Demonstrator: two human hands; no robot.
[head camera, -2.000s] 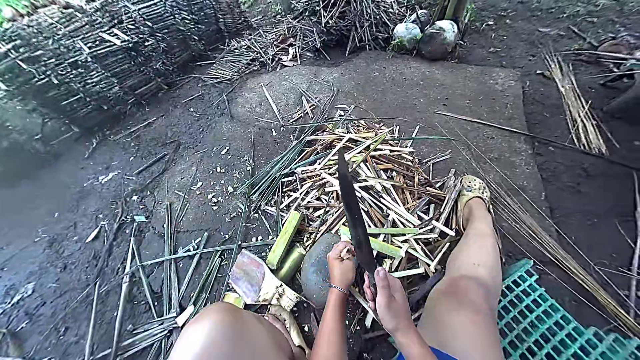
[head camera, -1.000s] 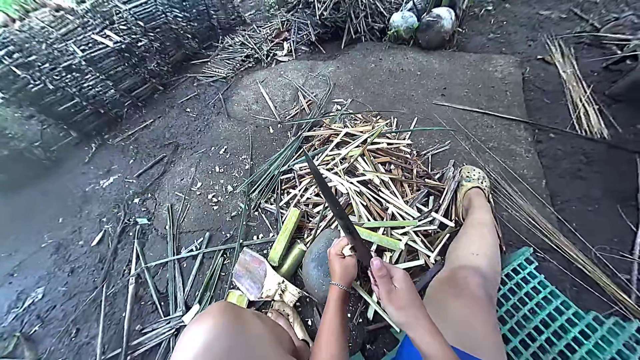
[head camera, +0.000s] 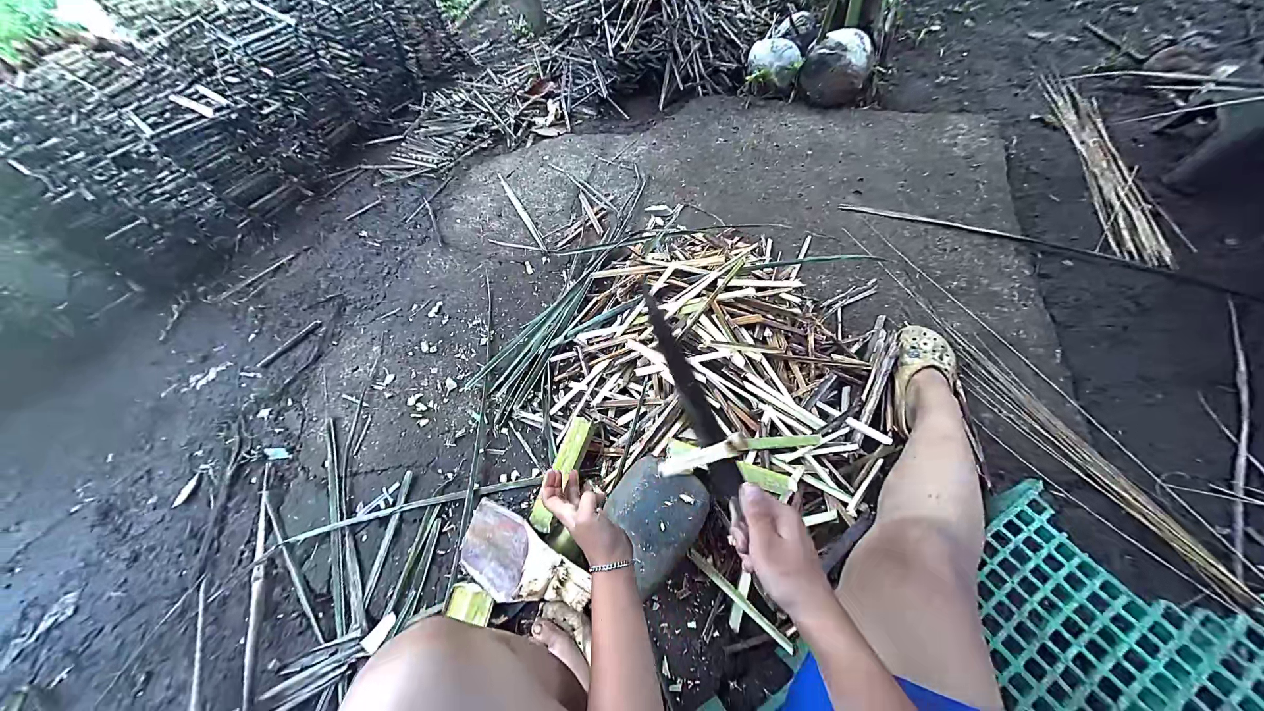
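My right hand (head camera: 775, 543) grips the handle of a machete (head camera: 681, 380), whose dark blade points up and away over a heap of split plant strips (head camera: 721, 336). A short pale piece of stalk (head camera: 703, 455) lies across or just above the blade near the handle; which of the two I cannot tell. My left hand (head camera: 585, 515), fingers apart and empty, is over the left side of a smooth grey stone (head camera: 660, 518). Green stalk pieces (head camera: 567, 464) and a broad pale stalk base (head camera: 506, 553) are beside that hand.
My foot in a yellow clog (head camera: 924, 355) stands right of the heap. Green plastic mesh (head camera: 1096, 602) lies at the lower right. Long thin sticks (head camera: 1076, 444) cross the ground there. Stacked sticks (head camera: 217, 109) rise at the upper left, and round stones (head camera: 837, 67) sit at the top.
My left hand has let go of a small pale piece near the blade and moved left, its fingers spread. The machete stays in my right hand.
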